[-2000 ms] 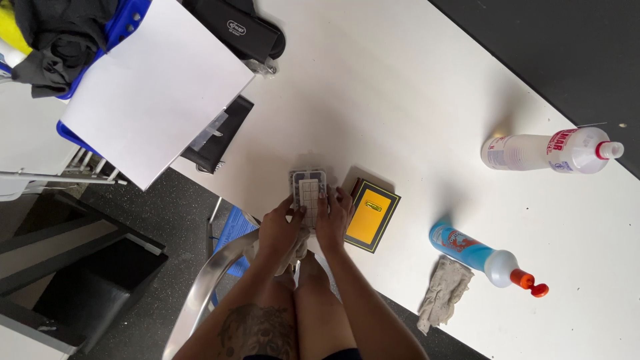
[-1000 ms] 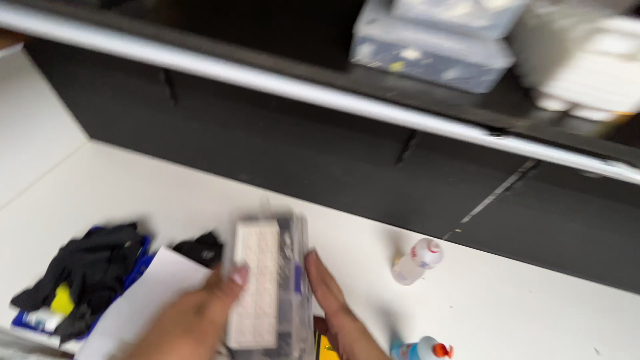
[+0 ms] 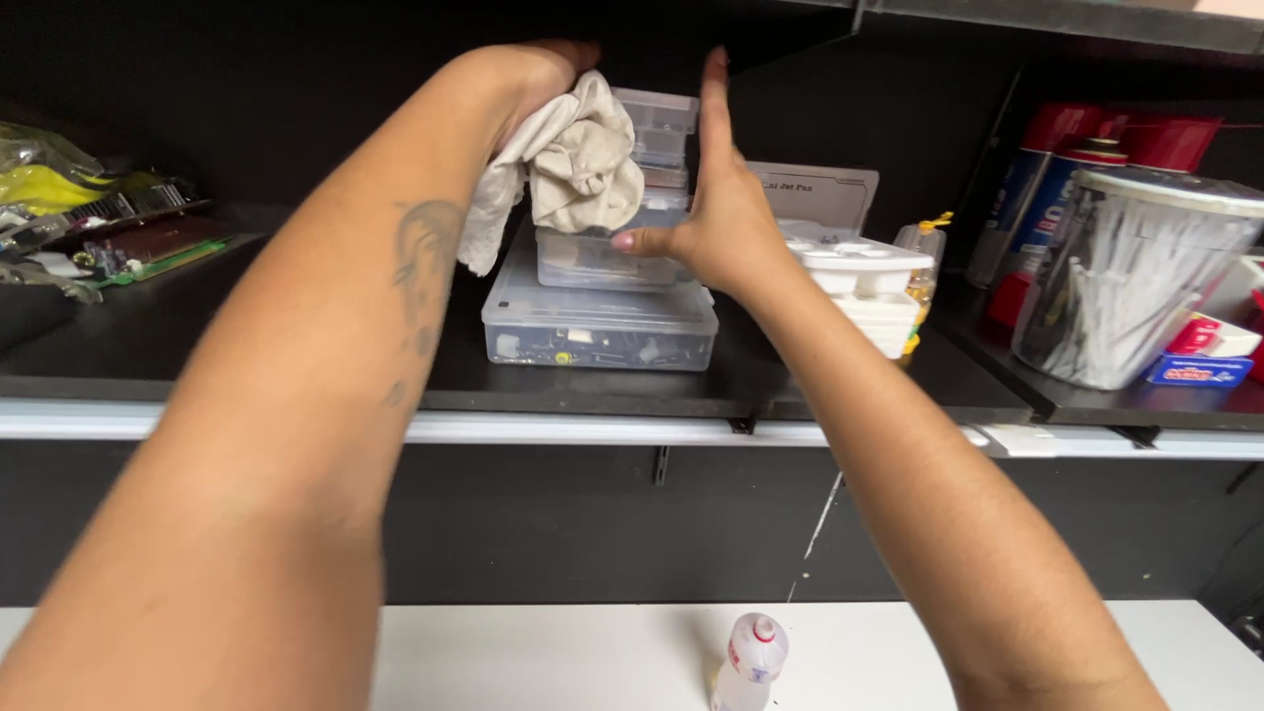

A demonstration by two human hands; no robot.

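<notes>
On the black shelf stands a stack of clear plastic cases: a wide bottom case with small parts (image 3: pixel 602 341), a smaller case (image 3: pixel 602 262) on it, and an upper case (image 3: pixel 660 123) at the top. My left hand (image 3: pixel 533 89) is at the stack's upper left with a crumpled light cloth (image 3: pixel 588 163) hanging from it; its fingertips are mostly hidden. My right hand (image 3: pixel 726 197) is at the stack's right side, fingers pointing up and thumb in front of the smaller case. Whether it bears on a case is hard to tell.
Right of the stack are white plastic trays (image 3: pixel 869 296), a small bottle (image 3: pixel 923 262), a clear tub of white ties (image 3: pixel 1126 286) and spray cans (image 3: pixel 1027 188). Circuit boards (image 3: pixel 148 252) lie at the left. Below, a plastic bottle (image 3: pixel 750 662) stands on the white table (image 3: pixel 533 652).
The view has swung up from the table to the shelf. My hands, earlier holding a clear case over the table, are now raised at the stack of cases.
</notes>
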